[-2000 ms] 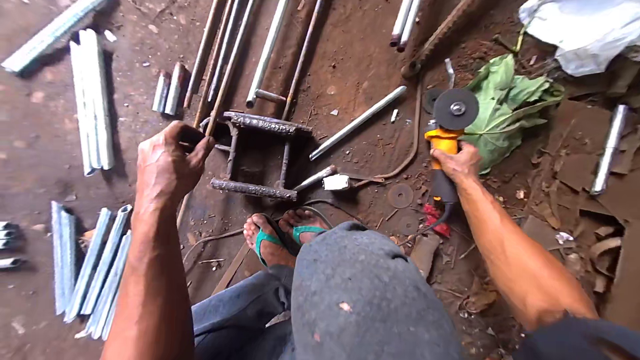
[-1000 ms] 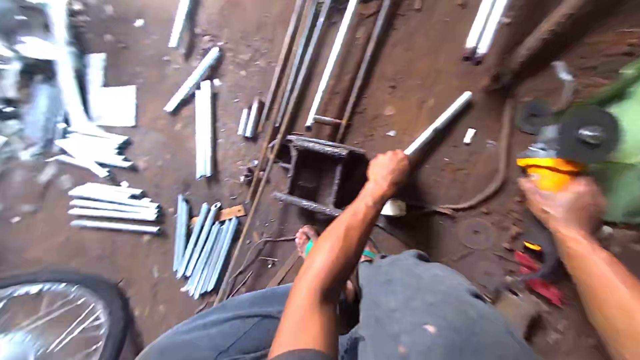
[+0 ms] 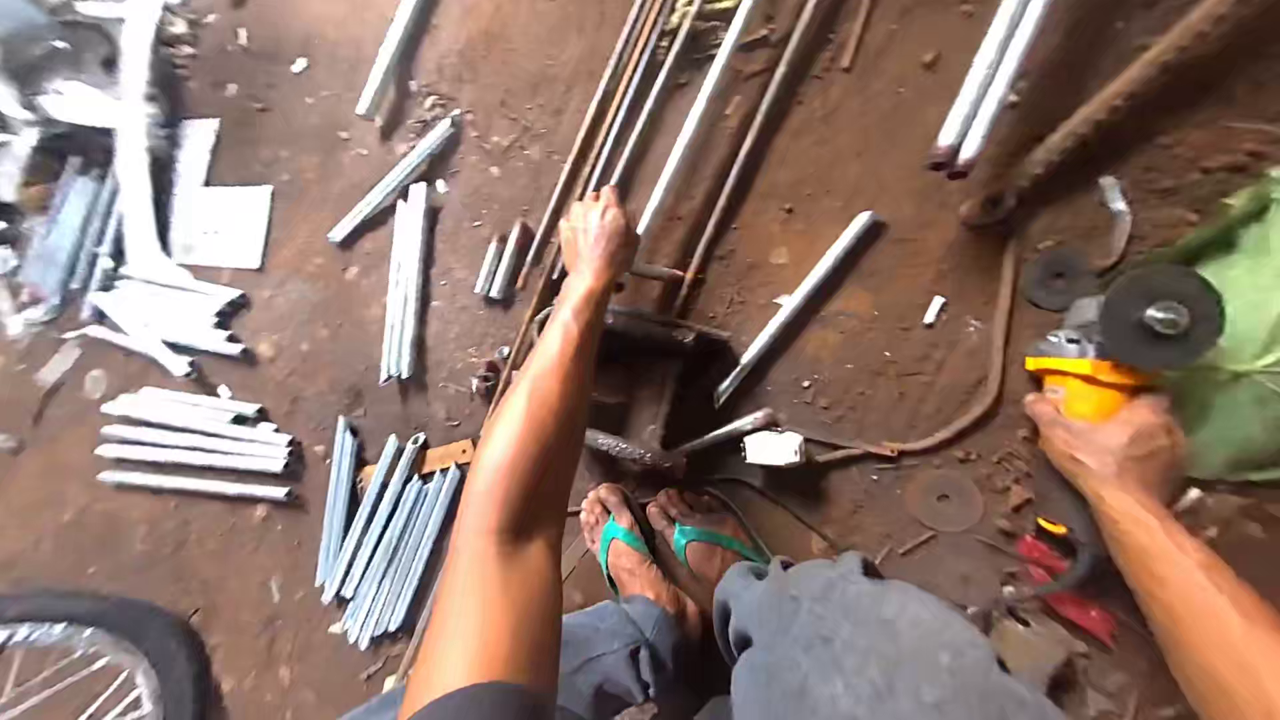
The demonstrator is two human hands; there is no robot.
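Observation:
My right hand [image 3: 1110, 445] is closed around the yellow and black body of an angle grinder [image 3: 1085, 385], whose dark disc [image 3: 1160, 318] faces up beside a green leaf. My left hand [image 3: 597, 235] is at the long metal tubes, above a welded steel frame [image 3: 640, 410]; whether it grips one of them I cannot tell. A long silvery tube [image 3: 700, 110] lies just to its right. A shorter loose tube [image 3: 797, 307] lies slanted between my hands. The left forearm hides part of the frame.
Bundles of cut metal tubes [image 3: 390, 545] lie at the left, near a spoked wheel [image 3: 170, 640]. A white connector [image 3: 773, 448] with a cable rests by the frame. My sandalled feet are just below it. A loose cutting disc [image 3: 945, 500] lies near the grinder.
My left hand has moved from the slanted tube right of the frame to the long tubes above it. The grinder has stayed in my right hand. The view has shifted left since the first frame.

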